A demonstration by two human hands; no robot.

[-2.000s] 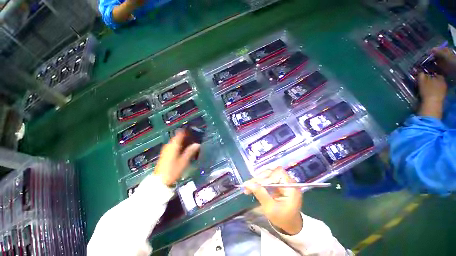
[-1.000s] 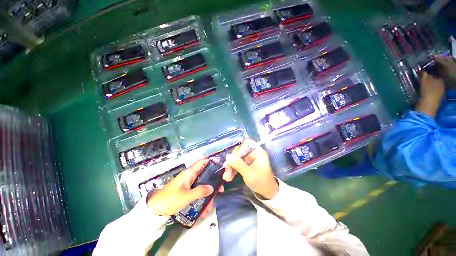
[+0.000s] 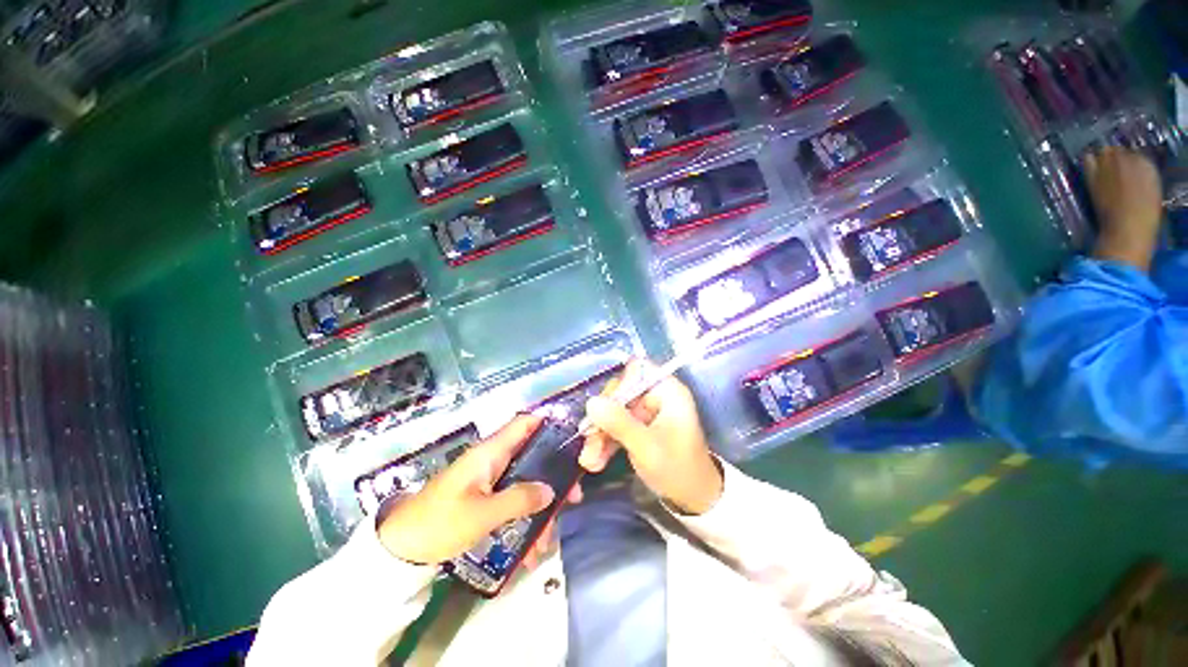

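Note:
My left hand [image 3: 450, 511] holds a black phone body [image 3: 537, 472] with a red edge, tilted in front of my coat. Its silvery-blue electronics end points down toward me. My right hand [image 3: 651, 437] grips a thin pale tool [image 3: 659, 378], with its tip at the plain black end of the phone body. Whether a small part is at the tip cannot be told. The left blister tray [image 3: 528, 313] holds several phone bodies and has one bare pocket. My hands partly cover its near end.
The right blister tray [image 3: 724, 437] holds more phone bodies. A tall tray stack [image 3: 78, 482] stands at the left edge. A blue-sleeved person [image 3: 1088, 358] works at the right beside another tray [image 3: 1042, 156]. A brown object [image 3: 1127, 625] is at bottom right.
Since the earliest frame, my left hand has taken a phone body from the left tray toward my coat, and my right hand has brought the tool to it. Over the last second both hands barely move.

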